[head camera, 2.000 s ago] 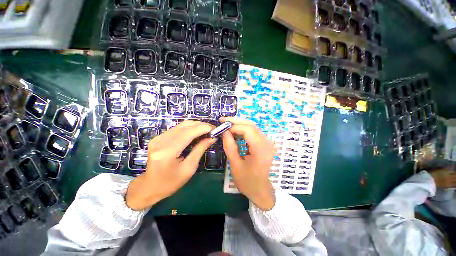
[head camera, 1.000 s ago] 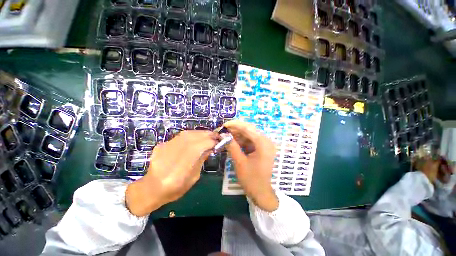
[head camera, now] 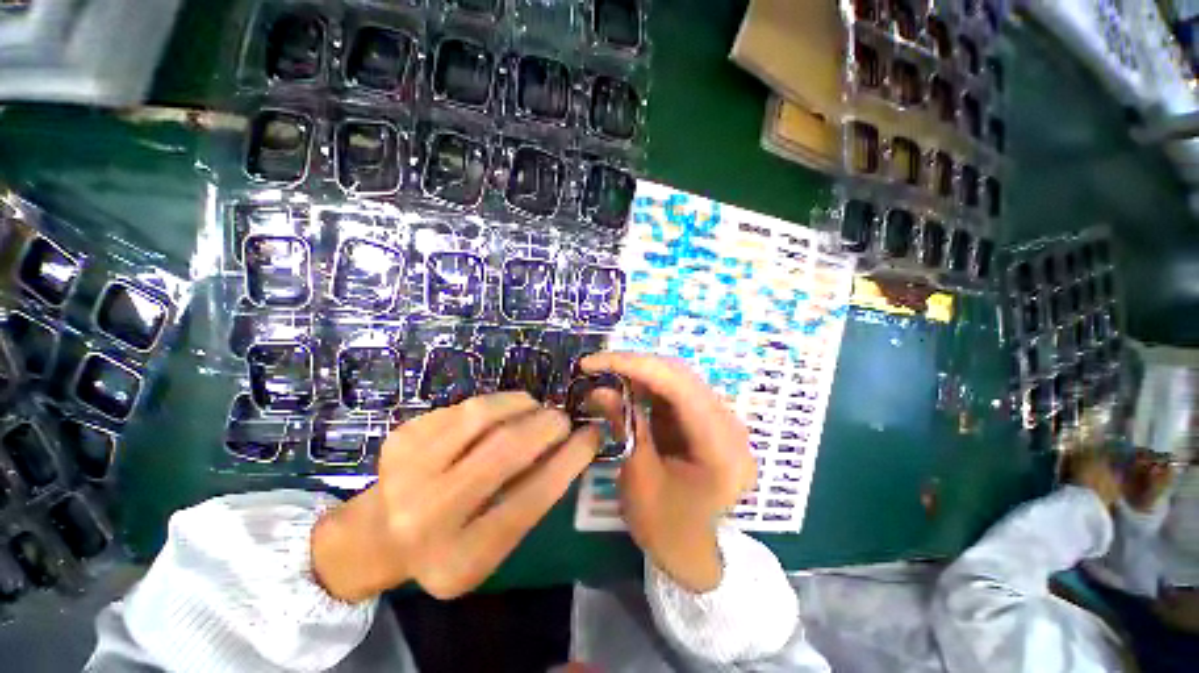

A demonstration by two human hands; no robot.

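Note:
A black rounded-square watch frame with a shiny rim is held between my hands, its open centre facing me. My right hand grips it by its edges between thumb and fingers. My left hand has its fingertips at the frame's left side; whether they pinch a small piece is hidden. The clear blister tray with rows of black frames lies behind and left of my hands. The white sticker sheet, with blue bits and rows of short dark strips, lies to the right, partly under my right hand.
More clear trays lie tilted at the left. A far tray rests by tan cardboard. A yellow strip lies beyond the sheet. Another tray and another person's hands are at the right. White foam sits far left.
The frame has turned from edge-on to show its open centre. My hands have moved slightly lower and nearer me. The view has shifted a little.

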